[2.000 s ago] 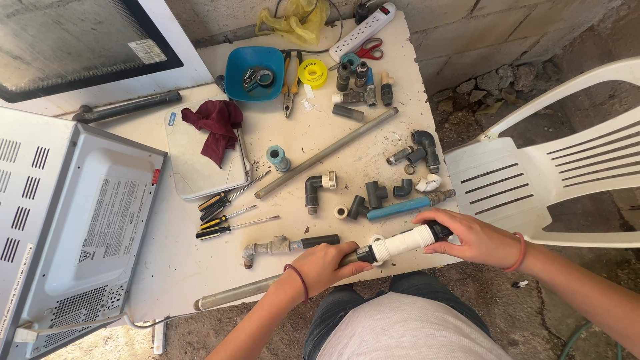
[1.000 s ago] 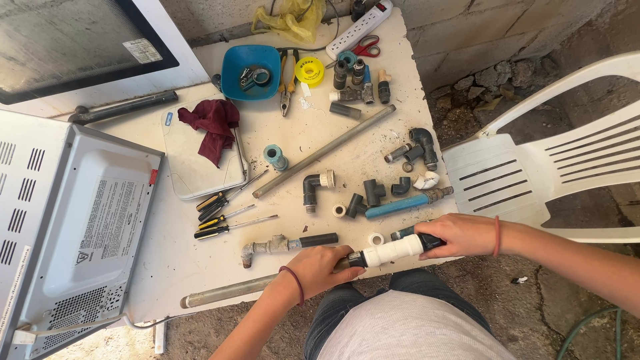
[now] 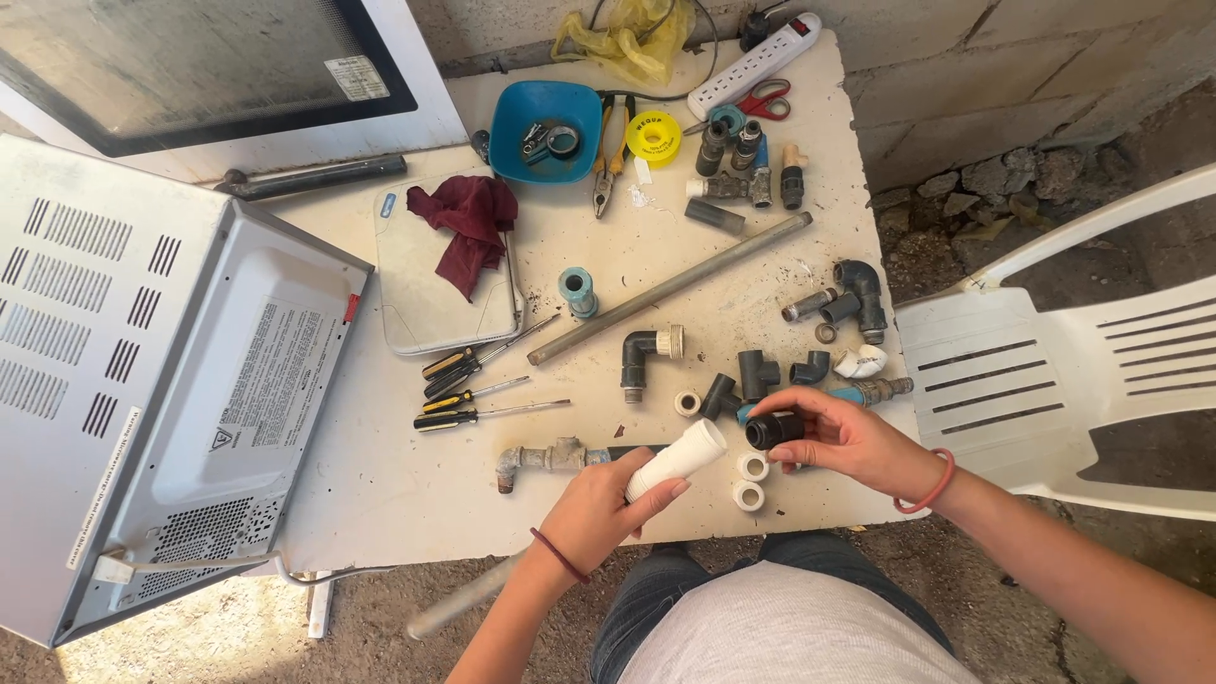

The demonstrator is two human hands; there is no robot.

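My left hand grips a white plastic pipe piece, its open end pointing up and right. A long grey pipe passes beneath that forearm, beyond the table edge. Fingers and thumb of my right hand pinch a black threaded fitting, apart from the white piece. Two white rings lie on the table between the hands, near the front edge. Above them are a black tee fitting and a blue pipe, partly covered by the right hand. A black elbow with a white end lies farther left.
A microwave oven stands at left, beside screwdrivers and a dark red cloth. Behind are a blue bowl, pliers, yellow thread tape and a power strip. A white plastic chair borders the right edge.
The black fitting has come apart from the white pipe piece; my hands held them joined in line before. The white piece now tilts upward in my left hand.
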